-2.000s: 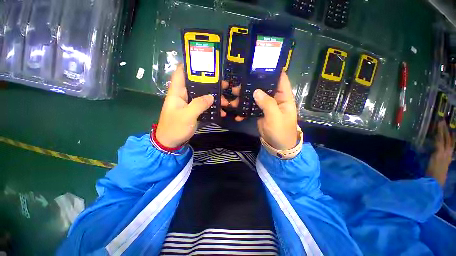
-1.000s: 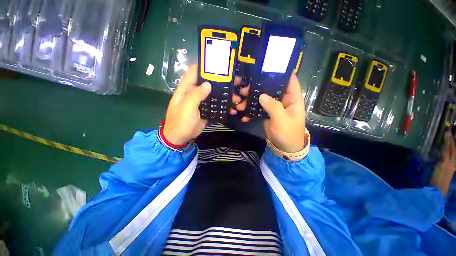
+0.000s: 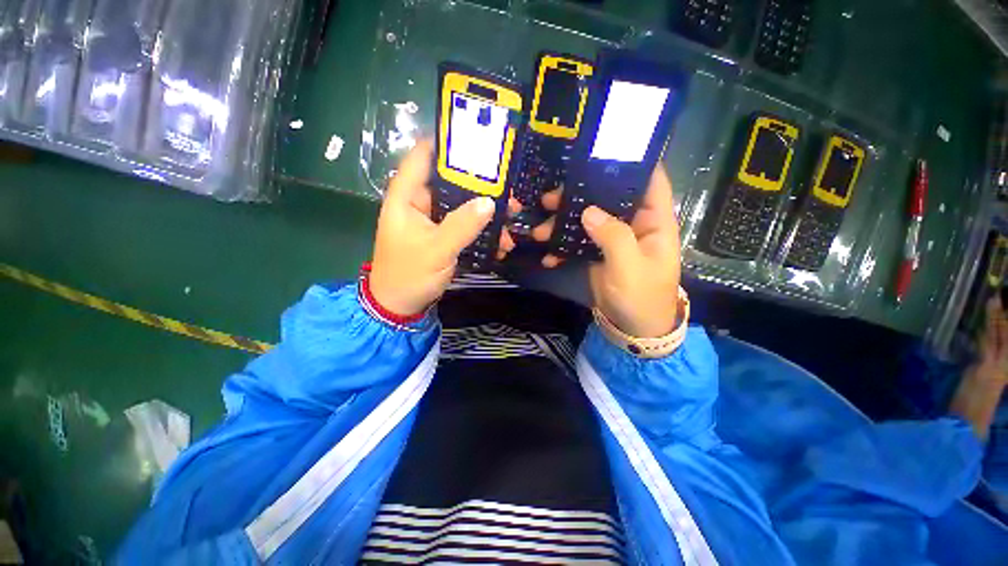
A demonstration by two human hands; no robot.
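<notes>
My left hand [image 3: 418,238] holds a yellow-framed keypad phone [image 3: 445,144] upright, its screen lit white with small dark marks. My left thumb is on its keypad just below the screen. My right hand [image 3: 632,260] holds an all-black keypad phone [image 3: 612,166], its screen lit plain white, with my thumb on the keys. My other fingers are partly hidden behind the phones. Both phones are over a clear plastic tray [image 3: 389,111]. Another yellow-framed phone [image 3: 562,100] with a dark screen shows between them, its lower part partly covered by my fingers.
Two yellow-framed phones [image 3: 767,155] lie in the tray's right part. Black phones [image 3: 783,33] lie at the far side. Shiny stacked blister trays [image 3: 138,105] are at left. A red pen [image 3: 913,230] lies at right. A coworker's hand [image 3: 982,370] and blue sleeve are at the right edge.
The left phone's screen went from a menu to white, now with more dark marks. The right phone's screen went from a menu to plain white. The phones have tilted slightly and my left thumb has shifted.
</notes>
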